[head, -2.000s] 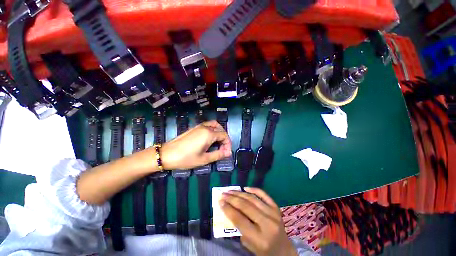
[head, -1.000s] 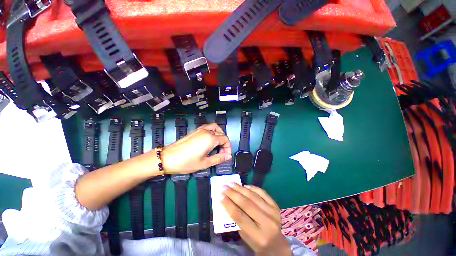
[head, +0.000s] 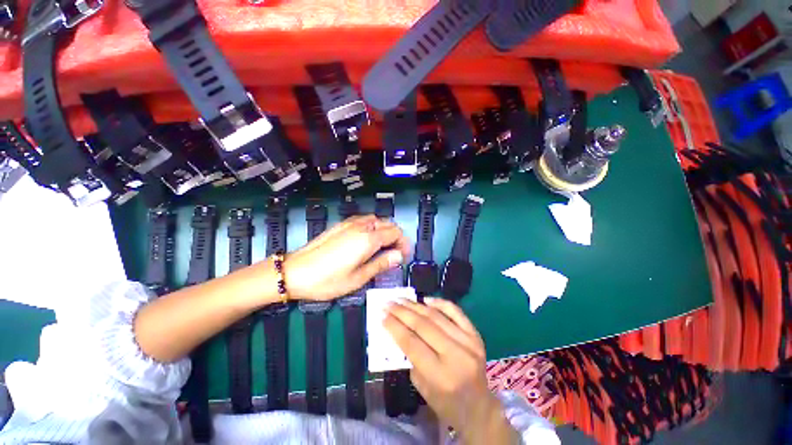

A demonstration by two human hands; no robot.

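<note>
Several black smartwatches lie in a row with straps straight. My left hand (head: 347,259) is over the seventh watch (head: 389,276), fingers curled at its face; whether they pinch anything is hidden. My right hand (head: 443,348) holds a white card (head: 379,335) flat over the lower part of that watch, its top edge at the lower end of the face. The face shows a pale-grey film. To the right, two watches (head: 423,277) (head: 457,277) have dark, glossy faces.
Red foam trays (head: 521,35) with hanging straps and buckles span the far side. A clear bottle (head: 597,149) stands in a yellowish ring at right, near white scraps (head: 572,219) (head: 537,284). White sheets (head: 52,252) lie left. More red trays (head: 747,261) are beyond the right edge.
The card and my right hand have moved up, away from me, onto the lower end of the watch face. My left hand has stayed nearly in place, its fingers shifting slightly.
</note>
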